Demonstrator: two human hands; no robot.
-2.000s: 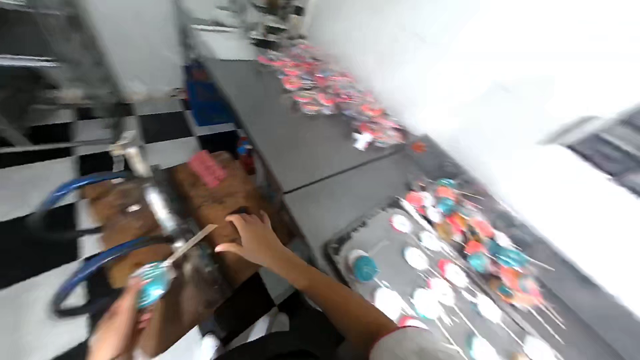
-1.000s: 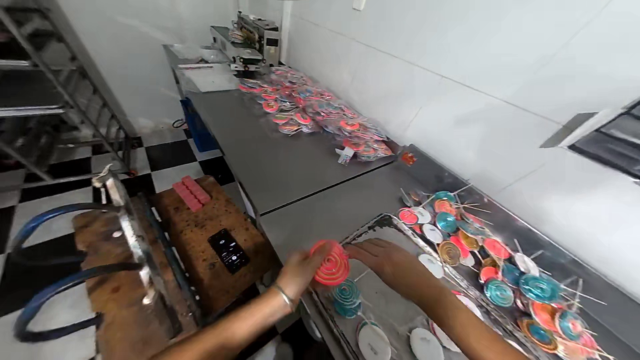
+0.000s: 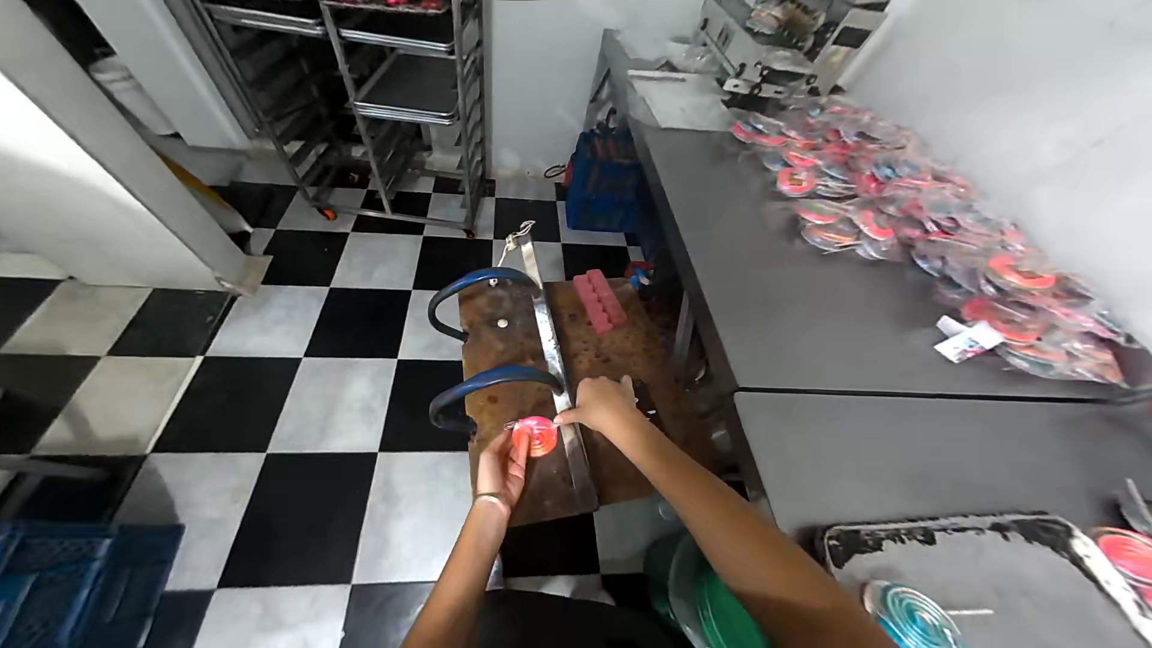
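Note:
My left hand holds a pink and orange swirl lollipop by its lower left edge, over the worn brown board. My right hand is at the lollipop's right side, fingertips close together; whether they grip its edge or wrapper I cannot tell. Beneath runs the long metal bar of a sealer-like device with two blue curved hoops. A pink ridged block lies on the board's far part. A dark phone is partly hidden behind my right hand.
Wrapped lollipops are heaped on the grey table at right. A worn tray holds a blue swirl lollipop. A wheeled metal rack stands beyond the checkered floor. A blue crate sits lower left, a green bucket below my right arm.
Both hands have moved from the tray to the board, with a pink swirl lollipop in the left. Two seconds ago the left hand held a blue one. The view has swung left.

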